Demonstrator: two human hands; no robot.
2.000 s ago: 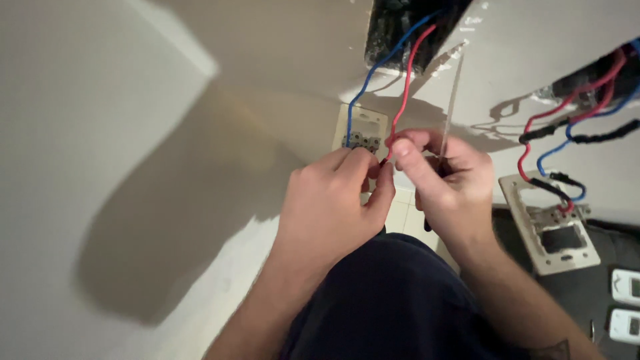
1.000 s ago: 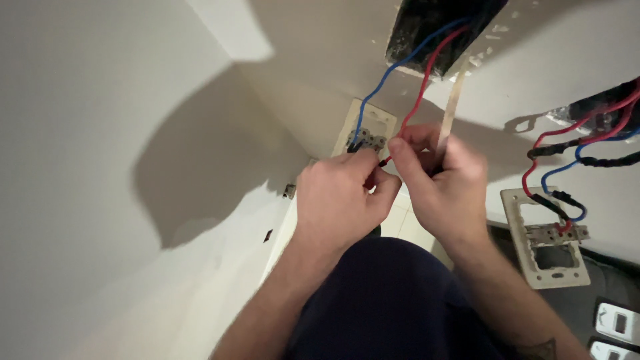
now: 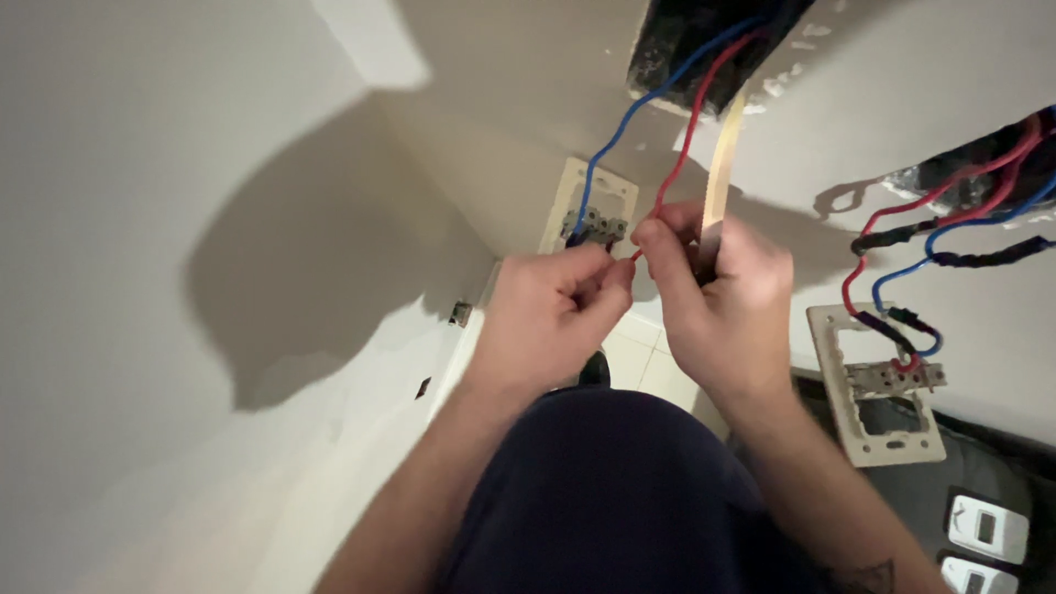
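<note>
A red wire and a blue wire come down from an open wall box. My left hand pinches the lower end of the red wire; that end is largely hidden by the fingers. Just above, my right hand grips the same wire between thumb and index finger. A pale, narrow saw-edged blade or strip also rises out of my right hand; its lower part is hidden. The blue wire reaches the terminals on a mounting frame behind my left hand.
A second mounting frame hangs at the right on red and blue wires wrapped with black tape, below another wall box. White switch modules lie on a dark surface at lower right. A wall is close on the left.
Both hands stay at the red wire, with small finger movements. The pale strip in my right hand shows its broad side more than before. The view has shifted somewhat.
</note>
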